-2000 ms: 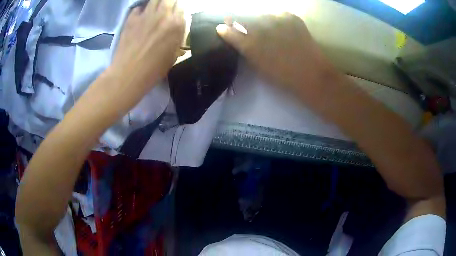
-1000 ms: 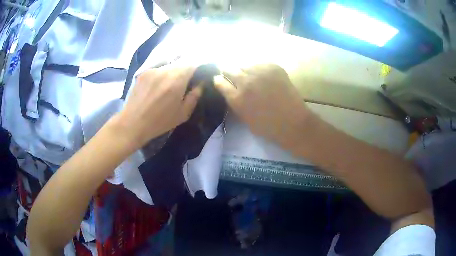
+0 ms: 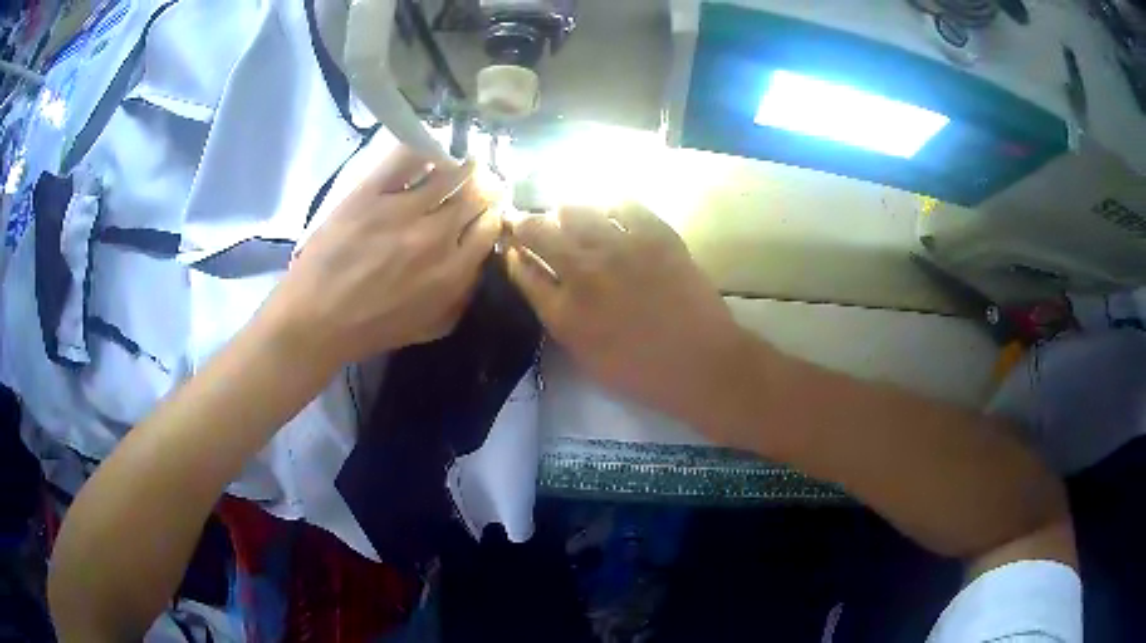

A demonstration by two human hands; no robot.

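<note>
My left hand [image 3: 396, 251] and my right hand [image 3: 616, 283] pinch the top of a black panel [image 3: 434, 396] between their fingertips, close in front of the presser foot and needle [image 3: 484, 151]. Glare hides the exact edge there. The black panel hangs down over the table's front edge, with a light panel [image 3: 503, 459] beside and beneath it. The sewing machine head [image 3: 616, 63] stands above my hands, with a glowing light panel [image 3: 852, 113] at its right.
Joined pale pieces with black stripes [image 3: 239, 151] are heaped at left. Scissors with red and orange handles [image 3: 1037, 322] lie at right beside pale cloth [image 3: 1093, 389]. The green ruler-marked table edge [image 3: 666, 472] runs in front. A red basket [image 3: 333, 584] is below left.
The view has tilted up, showing more of the machine head. Both hands have brought the black panel's top up to the needle area. The panel has turned and now hangs lower over the edge.
</note>
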